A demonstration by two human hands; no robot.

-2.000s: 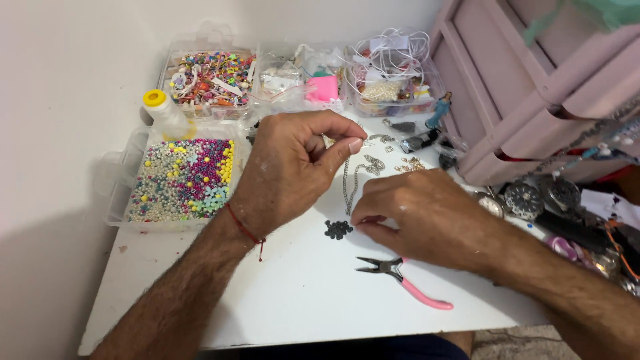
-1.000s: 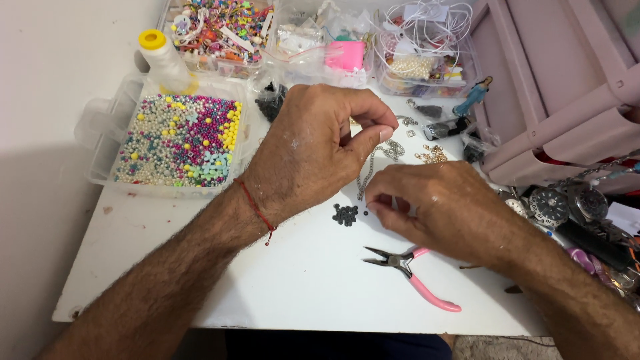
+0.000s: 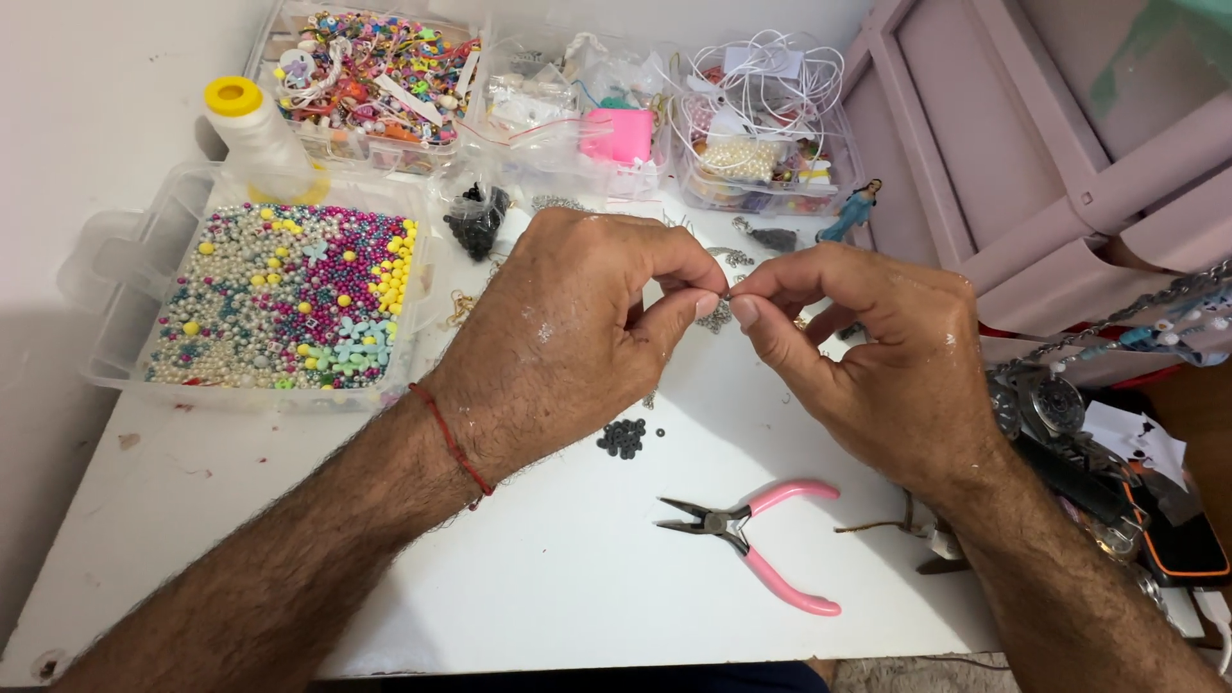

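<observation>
My left hand (image 3: 587, 318), with a red string bracelet at its wrist, pinches a tiny dark piece between thumb and forefinger. Against it, fingertip to fingertip, my right hand (image 3: 857, 337) pinches the same spot; the piece is too small to name. Below them lies a small pile of black disc beads (image 3: 623, 439), one loose bead (image 3: 661, 433) beside it. Pliers with pink handles (image 3: 714, 523) rest with jaws apart on the white table. Silver chain (image 3: 714, 316) shows partly behind my fingertips.
Around the back stand a pearl-bead box (image 3: 279, 298), a thread spool (image 3: 260, 135), a mixed-bead box (image 3: 375, 82), a bag of black beads (image 3: 475, 219) and a box with white cord (image 3: 765, 125). Pink drawers (image 3: 1001, 135) and watches (image 3: 1054, 402) are at right.
My right hand has moved up from beside the black beads to meet my left fingertips. One second ago it was near the loose bead.
</observation>
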